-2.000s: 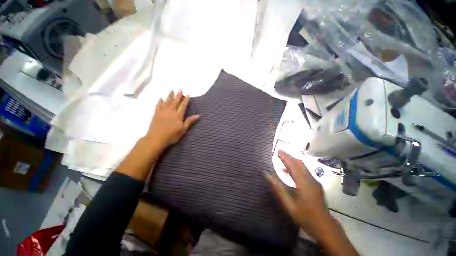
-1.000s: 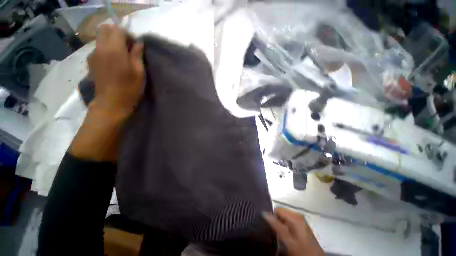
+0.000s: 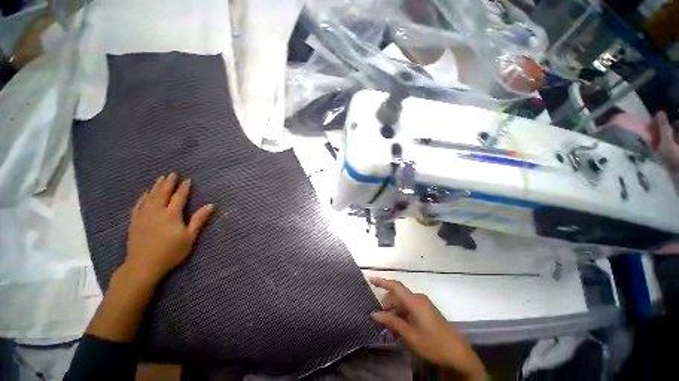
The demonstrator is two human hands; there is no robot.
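Observation:
A dark checked fabric panel (image 3: 223, 193) lies spread flat left of the sewing machine, its top part over white cloth or sheets (image 3: 171, 26). Its curved cut edges show at the upper left and upper right. My left hand (image 3: 160, 227) lies flat on the panel's left middle, fingers a little apart. My right hand (image 3: 413, 316) is at the panel's lower right edge, thumb and forefinger at the edge; whether they pinch it is hard to tell. The white sewing machine head (image 3: 372, 149) stands to the right, its presser foot area beside the panel's edge.
Crinkled clear plastic bags (image 3: 335, 74) lie behind the machine. Pens (image 3: 495, 160) lie on the machine arm. A dark scrap (image 3: 456, 235) is under the arm. A grey strip (image 3: 536, 325) runs along the table's front edge. Part of a person's hand (image 3: 662, 132) shows at the far right.
The panel, lifted and bunched in my left hand a second ago, now lies flat and open. My left hand has come down onto its middle. The view has shifted, showing more of the machine.

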